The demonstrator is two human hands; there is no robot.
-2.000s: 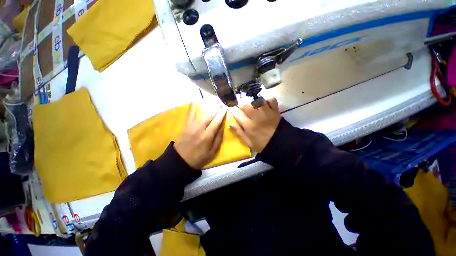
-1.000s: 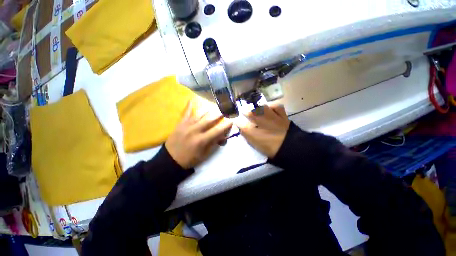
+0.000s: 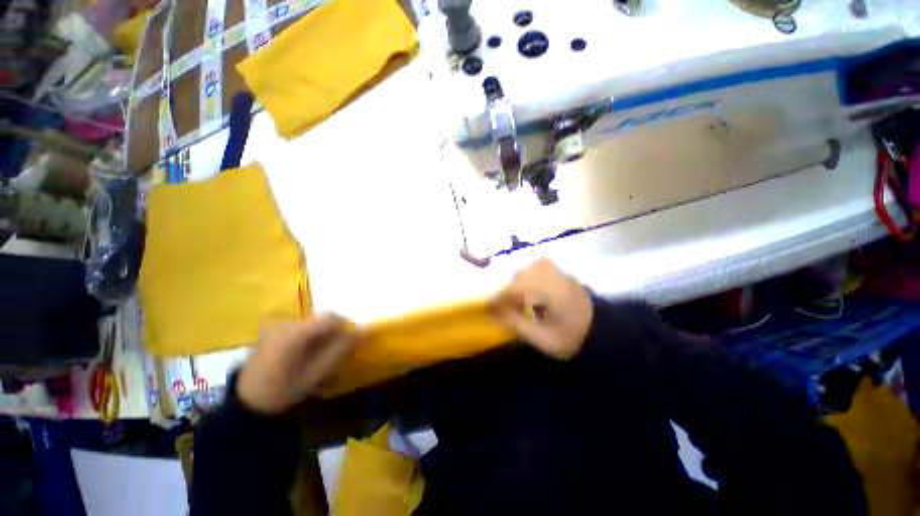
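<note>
A yellow fabric panel [image 3: 429, 338] is stretched between my two hands over the table's front edge, close to my lap. It is blurred. My left hand [image 3: 298, 361] grips its left end and is blurred too. My right hand [image 3: 550, 308] pinches its right end. The presser foot and needle area [image 3: 545, 187] of the white sewing machine [image 3: 686, 151] has no fabric or hand at it. The squarish stack of yellow cut panels [image 3: 222, 262] lies left of the machine, just behind my left hand.
Folded yellow pieces [image 3: 328, 62] lie at the upper left beside a dark strip [image 3: 237, 131]. Red-handled snips [image 3: 886, 197] are at the table's right end. Orange-yellow scissors [image 3: 104, 391] are at the far left. A blue crate [image 3: 777, 338] and more yellow cloth [image 3: 378, 479] are below the table.
Both hands have left the needle area and come down toward my lap with the yellow panel, now stretched between them. The camera view has shifted, so the table items appear further right.
</note>
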